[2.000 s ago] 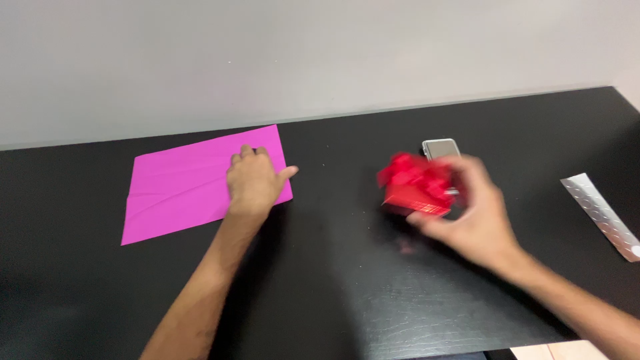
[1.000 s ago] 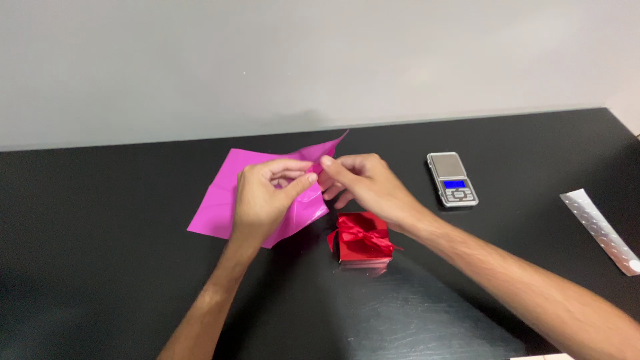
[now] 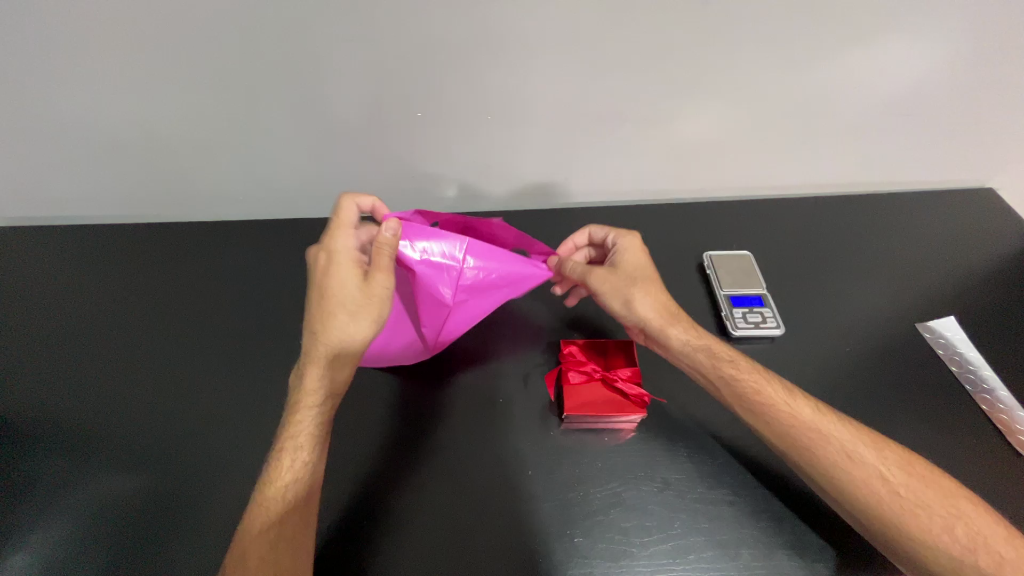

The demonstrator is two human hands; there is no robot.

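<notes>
A glossy magenta plastic mailer bag (image 3: 444, 280) is stretched between my two hands, its upper edge partly spread apart. My left hand (image 3: 356, 280) pinches the bag's upper left edge between thumb and fingers. At its right corner, my right hand (image 3: 604, 272) grips the plastic with the fingertips. Below the right hand, a small shiny red gift box (image 3: 604, 392) with a red satin ribbon bow (image 3: 598, 374) rests on the black table. Neither hand touches the box. The bag's inside is mostly hidden.
A silver pocket digital scale (image 3: 742, 294) with a lit blue display lies right of my right hand. Farther right is a strip of silver bubble-textured material (image 3: 972, 380). The black table (image 3: 200, 384) meets a grey wall (image 3: 512, 96) at its back edge.
Two seconds ago the bag lay flat under my left hand and my right hand held the red box. The box now stands on the table, and both hands hold the bag lifted and spread.
</notes>
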